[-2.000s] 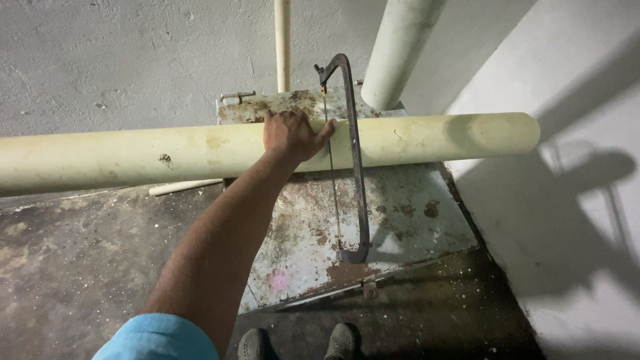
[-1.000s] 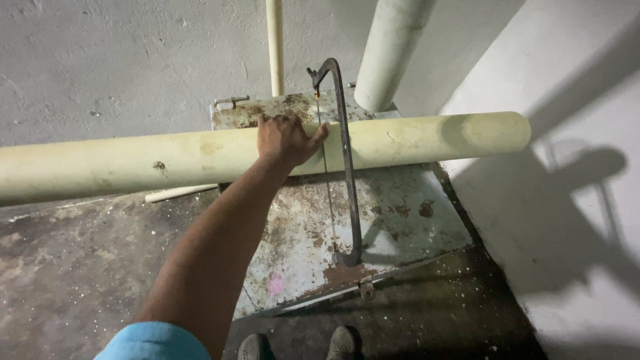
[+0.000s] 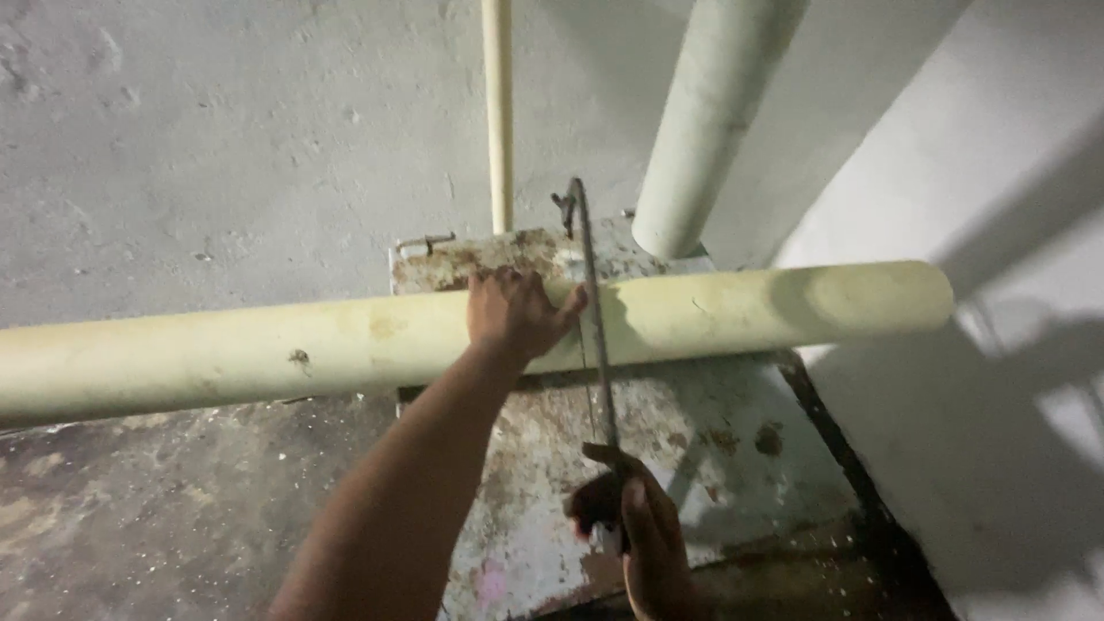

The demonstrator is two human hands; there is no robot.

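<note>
A long cream plastic pipe [image 3: 216, 349] lies across a rusty, paint-worn metal box [image 3: 552, 431]. My left hand [image 3: 520, 315] presses on top of the pipe, its thumb stretched toward the saw blade. Just right of that thumb, a hacksaw [image 3: 595, 319] stands across the pipe, its bowed frame above and its thin blade against the pipe's surface. At the near end of the saw, my right hand [image 3: 634, 517] is wrapped around the handle, which its fingers partly hide. How deep the blade sits cannot be seen.
A thick upright pipe [image 3: 720, 129] stands behind the box, and a thin cream pipe [image 3: 498, 112] runs up the grey wall [image 3: 216, 155]. Another wall [image 3: 992, 414] lies close to the long pipe's right end. Speckled concrete floor [image 3: 172, 517] extends at the left.
My right hand has come into view at the hacksaw's near end, holding its handle. The left hand stays on the pipe.
</note>
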